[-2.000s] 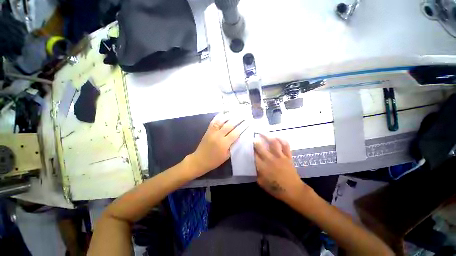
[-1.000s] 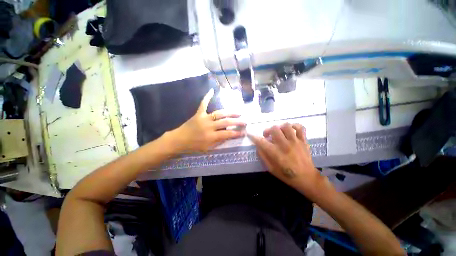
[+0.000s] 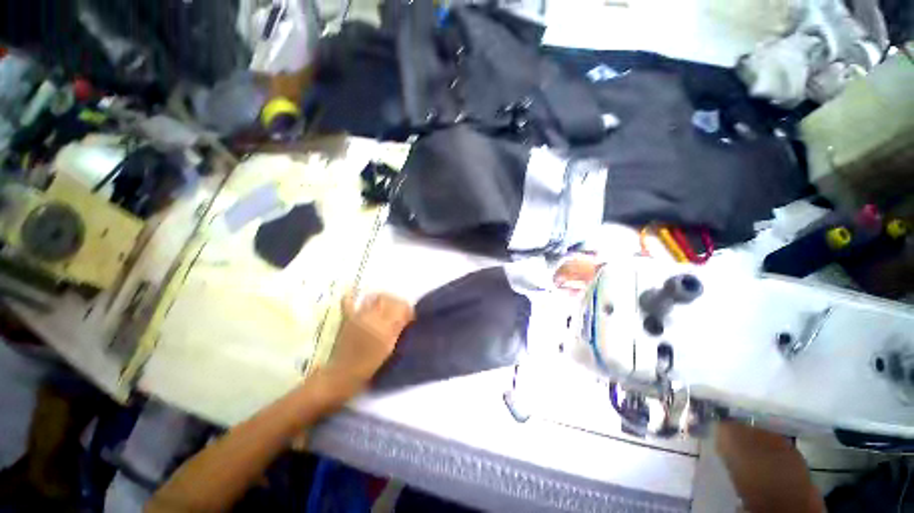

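A dark grey cut panel (image 3: 466,326) lies slightly rumpled on the white machine table, left of the presser foot (image 3: 651,406). My left hand (image 3: 376,326) holds its left edge, fingers curled and blurred. My right hand (image 3: 767,466) is at the lower right beside a light strip (image 3: 710,476); the sewing machine's head (image 3: 742,321) hides its fingers. Whether it holds the strip cannot be told. A loop of thread lies on the table left of the needle area.
A dark grey stack (image 3: 461,185) and folded pale strips (image 3: 556,205) lie behind the panel. The cream side table (image 3: 241,331) at left bears a small dark scrap (image 3: 289,235). Dark cloth (image 3: 671,150) is heaped behind. Red and yellow handled tools (image 3: 678,242) lie behind the machine.
The view has swung left and up. The panel has moved away from the needle to the back left with my left hand. My right hand has moved right, away from the needle, to the light strip.
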